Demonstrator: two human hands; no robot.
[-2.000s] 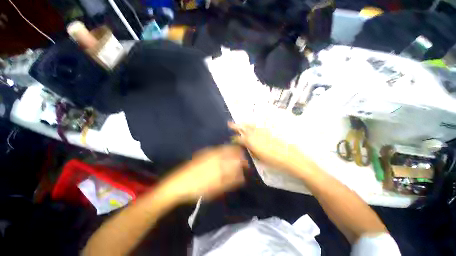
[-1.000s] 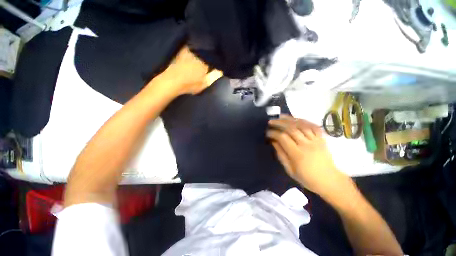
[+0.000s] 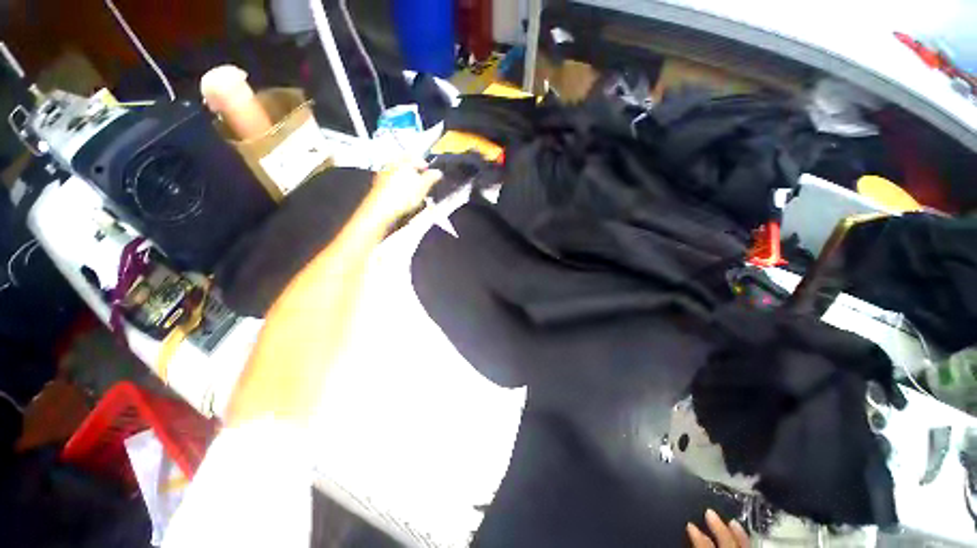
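A large black garment piece (image 3: 600, 353) lies across the white machine table (image 3: 407, 396) and runs to the lower edge of the picture. Part of it is bunched at the right beside the sewing machine parts. My left hand (image 3: 405, 191) reaches far forward to the back of the table, at the end of a black panel (image 3: 295, 230); whether its fingers hold anything cannot be told. Of my right hand (image 3: 720, 530) only the fingertips show at the bottom edge, on the black cloth; the rest is cut off.
A black fan-like box (image 3: 171, 182) and a cardboard box with a cone (image 3: 281, 150) stand at the back left. A red basket (image 3: 134, 417) with paper is below the table edge. A heap of black cloth (image 3: 707, 150) lies behind. An orange-yellow item (image 3: 471, 145) is near my left hand.
The view has turned left and up. My left hand has moved from the cloth beside the needle area to the far back of the table. My right hand is now mostly out of the picture.
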